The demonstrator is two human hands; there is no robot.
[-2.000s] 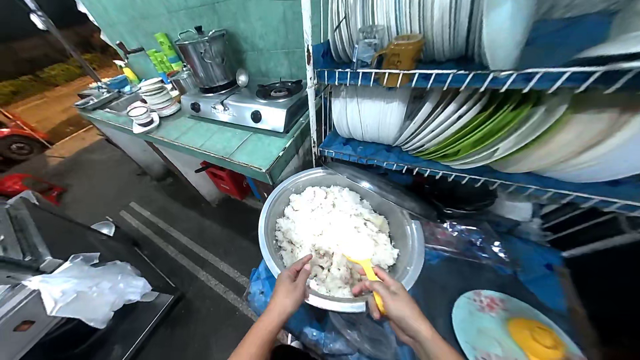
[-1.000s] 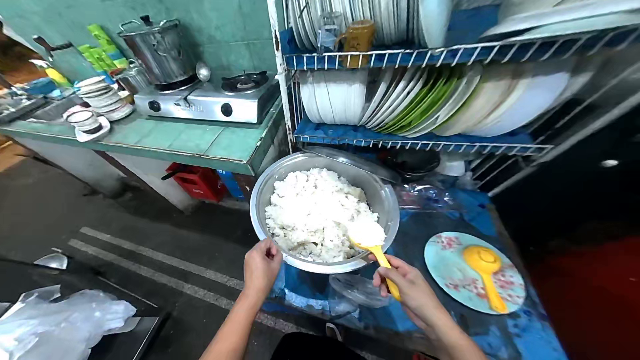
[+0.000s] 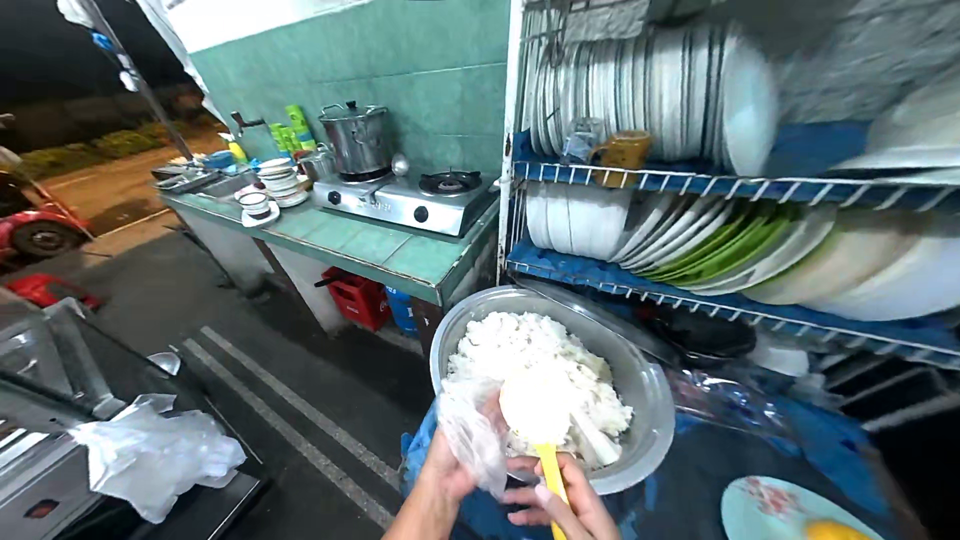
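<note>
A wide metal basin (image 3: 651, 420) holds a heap of white cooked rice (image 3: 517, 337). My right hand (image 3: 562, 495) grips the yellow handle of a rice paddle (image 3: 551, 469); a mound of rice rests on its blade over the basin. My left hand (image 3: 454, 457) is at the basin's near left rim, holding a thin clear plastic bag (image 3: 472, 431) beside the loaded paddle. A white piece, perhaps a utensil handle, lies in the rice to the right of the blade. At the lower right a floral plate (image 3: 765, 502) bears a yellow utensil, partly cut off.
Behind the basin a wire dish rack (image 3: 675, 180) holds many plates. A two-burner gas stove (image 3: 420, 202) with a lidded steel pot (image 3: 356, 139) stands on the green tiled counter (image 3: 390, 247). Plastic bags (image 3: 157, 450) lie at lower left; a metal lid (image 3: 600, 315) leans behind the basin.
A clear plastic bag is now in my left hand, which showed none one second ago. The paddle in my right hand has come up from the rice with a mound on its blade.
</note>
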